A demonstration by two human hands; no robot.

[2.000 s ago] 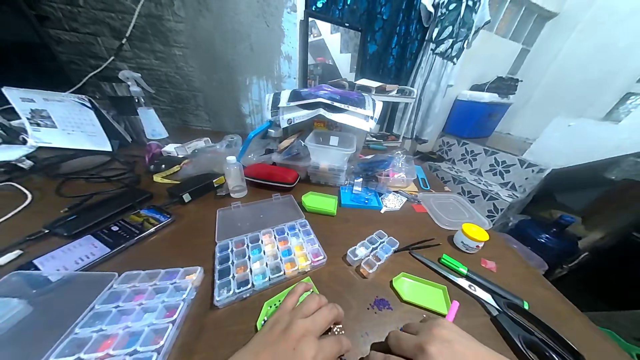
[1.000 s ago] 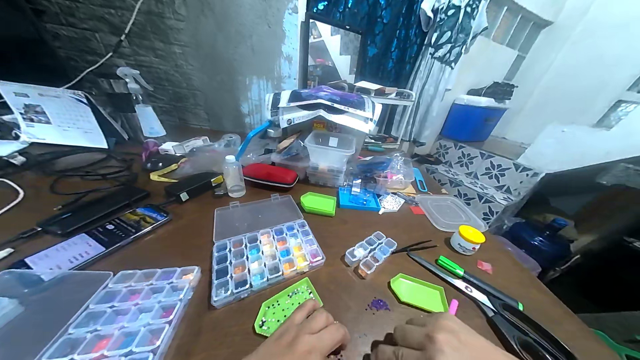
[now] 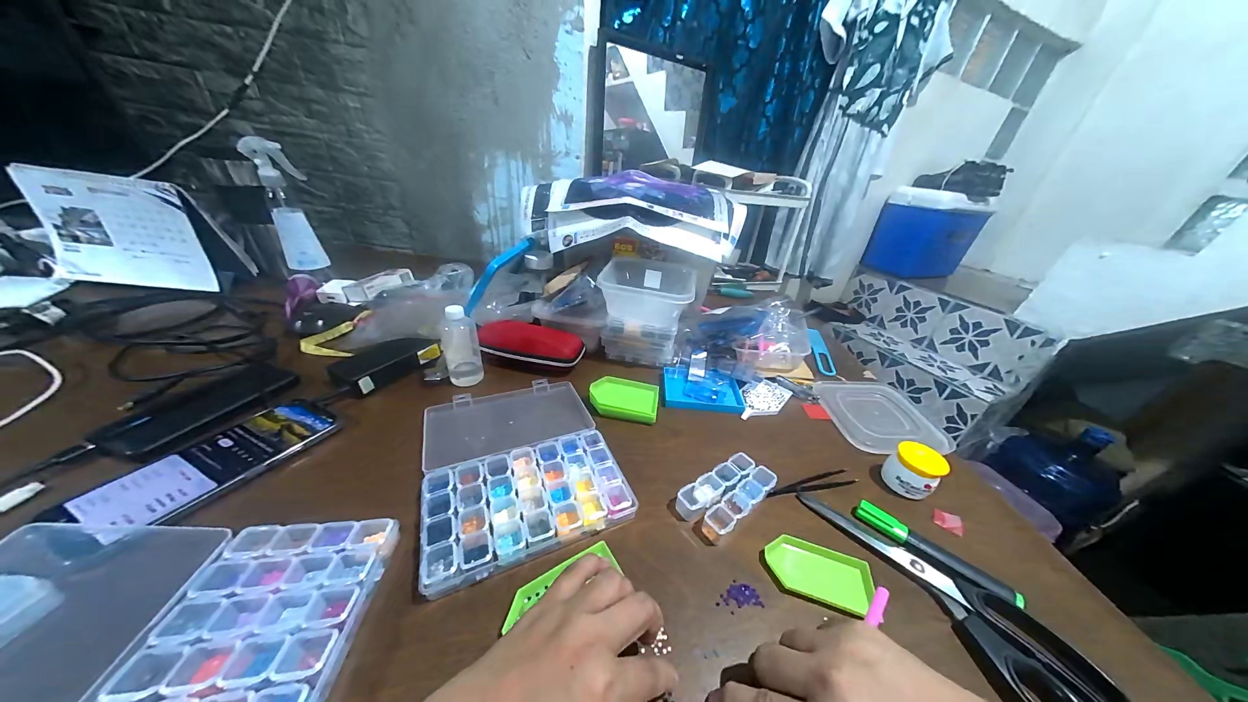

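My left hand (image 3: pixel 585 634) rests at the lower middle with bent fingers, over part of a green plastic tray (image 3: pixel 546 585) and beside small pale beads (image 3: pixel 659 642). Its fingertips are partly hidden. My right hand (image 3: pixel 829 663) is curled at the bottom edge, its fingers largely out of sight; a pink pen-like stick (image 3: pixel 877 606) shows just behind it, and whether it is held is unclear. Between and beyond the hands lies a small pile of purple beads (image 3: pixel 741 595). Another green tray (image 3: pixel 821 575) lies just beyond my right hand.
An open bead organizer (image 3: pixel 526 502) stands at centre, another (image 3: pixel 263 614) at left. Small lidded cups (image 3: pixel 726 492), black tweezers (image 3: pixel 814 483), scissors (image 3: pixel 926 575), a green-capped marker (image 3: pixel 936 551) and a yellow-lidded jar (image 3: pixel 915 470) lie right. A phone (image 3: pixel 205 463) and red case (image 3: pixel 531 344) are farther off.
A second ago the left tray showed more fully with beads in it; my left hand now covers much of it. My right hand has stayed near the bottom edge.
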